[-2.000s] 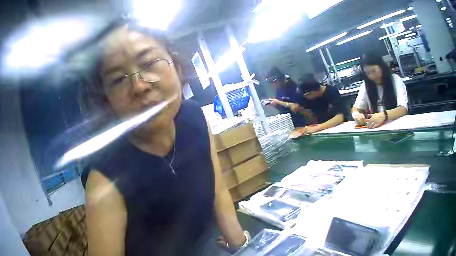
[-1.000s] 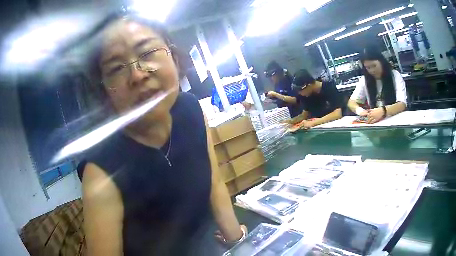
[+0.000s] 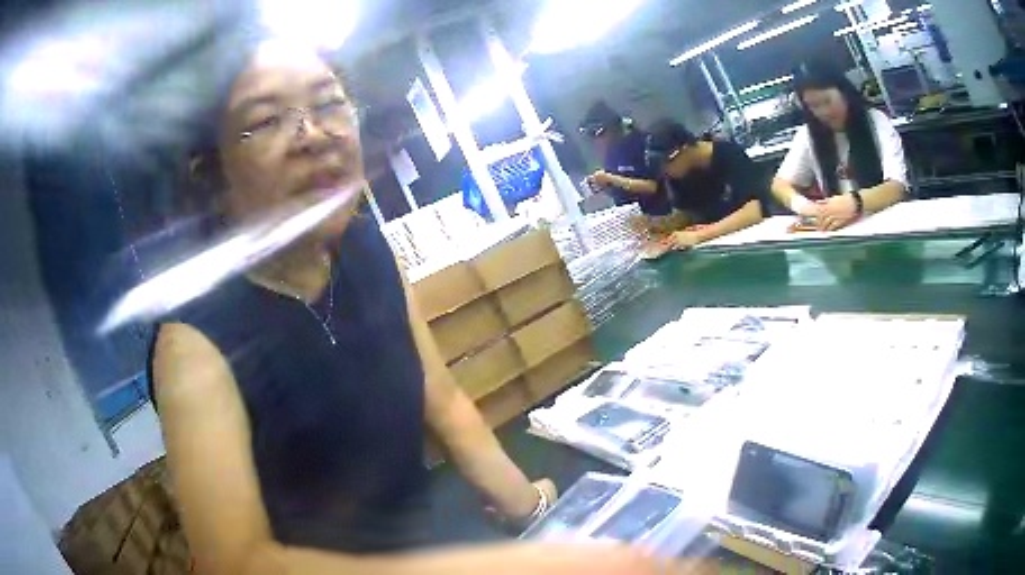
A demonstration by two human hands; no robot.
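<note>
Neither of my hands is in view. A dark phone-like part in a clear bag [image 3: 790,491] lies alone on the near end of a bright white sheet [image 3: 865,371]. More bagged dark parts [image 3: 622,426] lie in overlapping rows on the white surface to its left. Two bagged parts [image 3: 637,514] lie side by side at the bottom edge. A bare forearm [image 3: 483,558], which seems to be that of the person standing at left, stretches blurred along the bottom edge; its hand cannot be made out.
A person in a dark sleeveless top [image 3: 337,393] stands close at left, one hand near the bagged parts. Cardboard cartons [image 3: 495,294] are stacked behind. Three people work across the green belt [image 3: 787,275]. A blue basket-like thing [image 3: 502,183] stands behind the cartons. Glare streaks cover the upper left.
The view has shifted, so the background sits higher. The standing person has moved left in view and turned a little, and a blurred forearm now reaches across the bottom. The bagged parts look unmoved.
</note>
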